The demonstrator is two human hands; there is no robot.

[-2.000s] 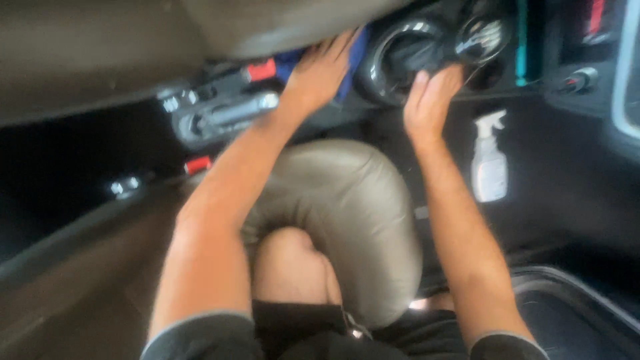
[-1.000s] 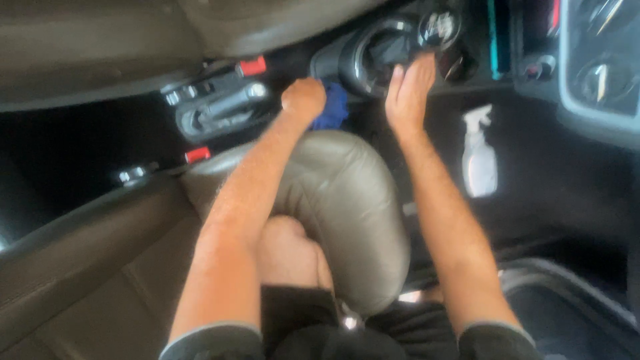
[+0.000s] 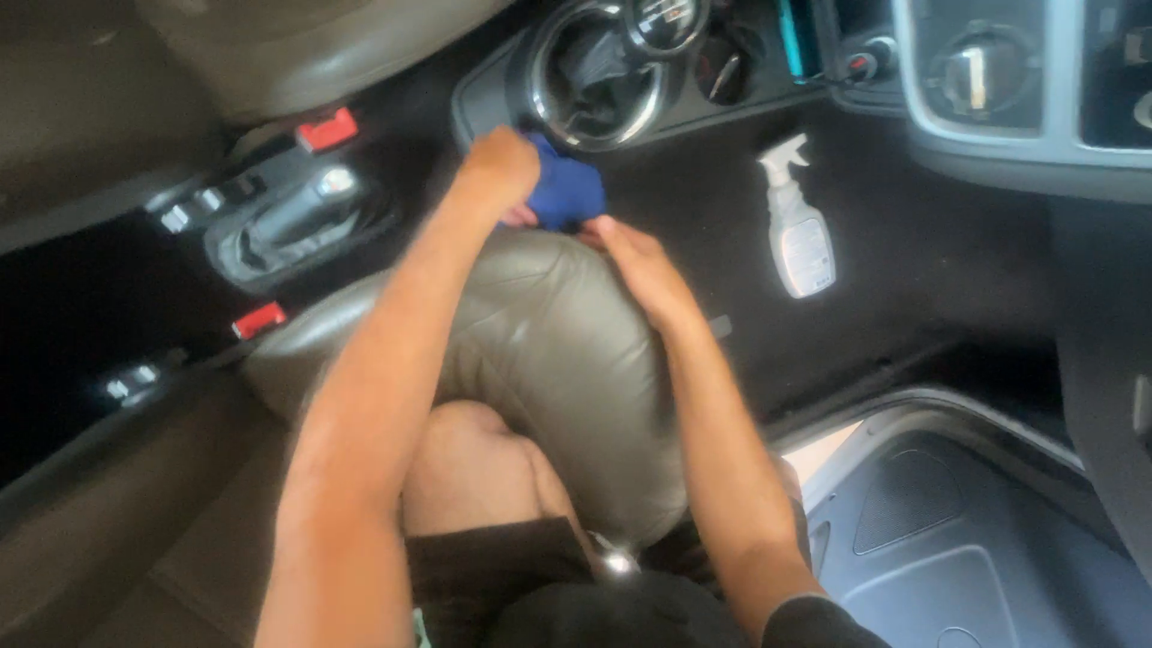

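My left hand [image 3: 504, 174] is closed around part of a blue cloth [image 3: 569, 191], between the seat cushion and the center console. My right hand [image 3: 641, 261] reaches the cloth's lower right corner with its fingertips, beside the front of the leather seat cushion [image 3: 558, 342]; whether it grips the cloth cannot be told. Just above the cloth is the chrome-ringed gear shift boot [image 3: 594, 81] with the gear knob [image 3: 666, 20] at its top. Further right, a white spray bottle [image 3: 801, 238] lies on the dark floor.
A handbrake lever [image 3: 292, 211] and red seat belt buckles [image 3: 328, 130] [image 3: 259, 320] are at the left. The other seat [image 3: 297, 54] borders the console above. The dashboard panel [image 3: 976, 144] stands at upper right, and the door panel [image 3: 936, 549] at lower right.
My right hand has moved from beside the gear shift boot down to the cloth near the seat cushion. My left hand, with the cloth, was over the console two seconds ago and has come off it.
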